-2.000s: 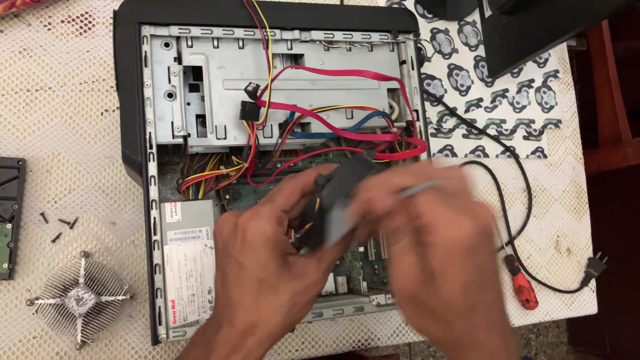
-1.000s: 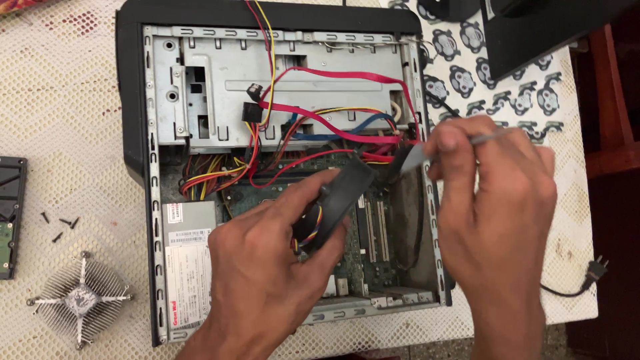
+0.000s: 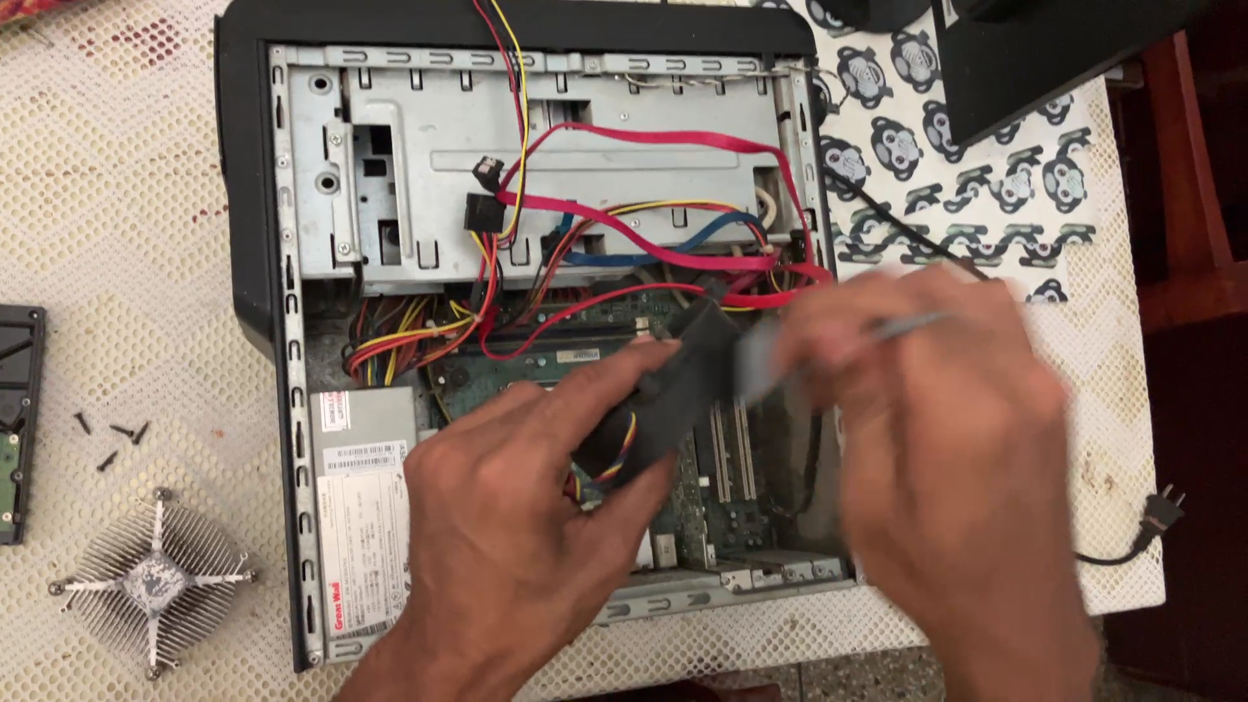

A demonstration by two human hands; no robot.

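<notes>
My left hand point(image 3: 526, 517) grips a black computer cooling fan point(image 3: 673, 390) with coloured wires, tilted above the motherboard point(image 3: 575, 356) of an opened computer case point(image 3: 526, 49). Close to the fan's right side, my right hand point(image 3: 926, 409), blurred by motion, holds a thin grey-handled brush point(image 3: 907, 327). The brush's grey end point(image 3: 756, 361) is at or beside the fan; contact cannot be told. Red SATA cables point(image 3: 663, 239) loop over the metal drive bay point(image 3: 585, 127). A labelled power supply point(image 3: 361, 507) lies in the case, left of my left hand.
A round metal heat sink point(image 3: 156, 583) lies on the lace-covered table at left, near several small screws point(image 3: 122, 431) and a hard drive point(image 3: 19, 419). A black monitor stand or screen point(image 3: 1043, 58) stands at upper right. A cable with a plug point(image 3: 1160, 512) lies at the right edge.
One second ago my right hand held the brush farther right of the fan; now it is closer to the fan. My left hand keeps its hold on the fan, whose tilt has changed.
</notes>
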